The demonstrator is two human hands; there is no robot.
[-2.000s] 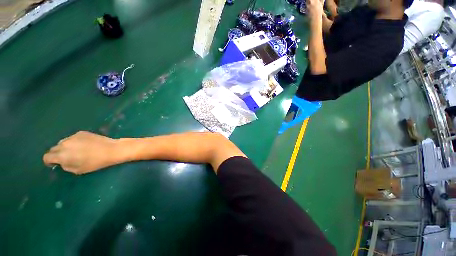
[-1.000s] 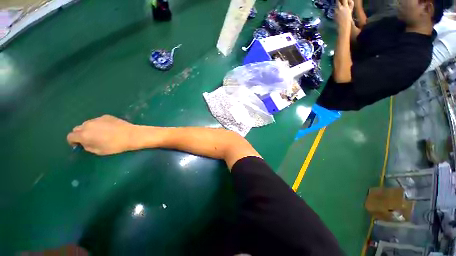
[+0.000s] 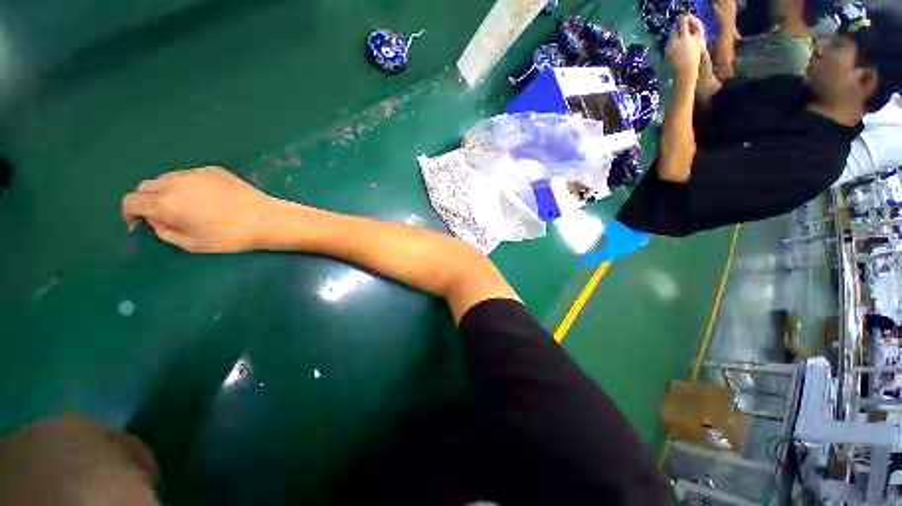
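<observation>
My right hand [image 3: 203, 210] reaches in from the lower right over the glossy green bench [image 3: 247, 306]. Its fingers are bent closed around a small, thin, dark thing that shows just below the fingertips; the blur hides what it is. My left hand [image 3: 77, 464] is a large blurred brown shape cut off by the lower left edge, its fingers unclear. A round dark blue wound coil [image 3: 387, 50] with a pale lead lies on the bench beyond my right hand, untouched.
A speckled bag [image 3: 457, 201], clear plastic bag [image 3: 544, 138] and blue-and-white box [image 3: 539, 94] lie right of centre. Behind are a heap of wired units [image 3: 593, 44] and a pale bar [image 3: 499, 40]. A person in black [image 3: 747, 158] sits beside a blue stool [image 3: 618, 242].
The view has shifted; the coil now shows higher and farther right, and the black unit has left the picture. My left hand shows larger at the lower left. My right hand stays closed.
</observation>
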